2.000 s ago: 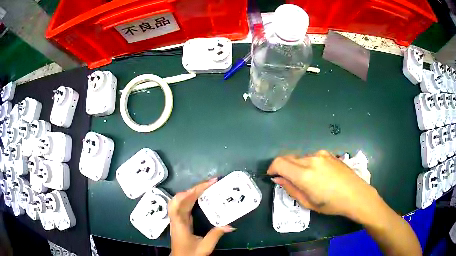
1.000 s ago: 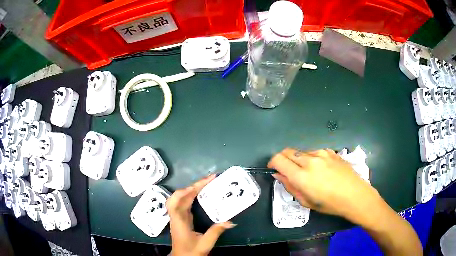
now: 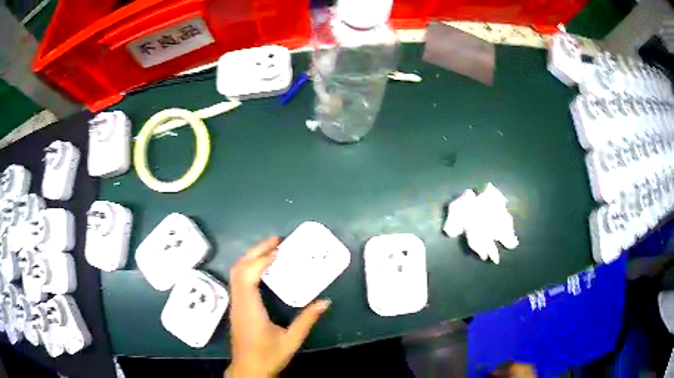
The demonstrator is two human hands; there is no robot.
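Observation:
My left hand point(image 3: 262, 310) holds a white socket adapter point(image 3: 309, 263) by its left side, thumb at the lower edge and fingers at the upper left. Another white adapter point(image 3: 395, 275) lies just right of it, untouched. A crumpled white glove point(image 3: 482, 223) lies further right. Two more adapters point(image 3: 173, 251) point(image 3: 194, 308) lie left of my left hand. Only a small, blurred patch of my right hand point(image 3: 515, 370) shows at the bottom edge, over the blue cloth; what it holds cannot be seen.
A clear bottle point(image 3: 349, 85), a blue pen point(image 3: 294, 88), a tape ring point(image 3: 172, 150) and a grey card point(image 3: 460, 52) lie toward the back. Red bins point(image 3: 244, 26) stand behind. Adapters crowd the black mat point(image 3: 89, 295) at left; rows of adapters point(image 3: 635, 140) stand at right.
My right hand, earlier beside the held adapter with a thin dark tool, has moved down to the bottom edge, uncovering the second adapter and glove. The view has shifted; my left hand still holds its adapter.

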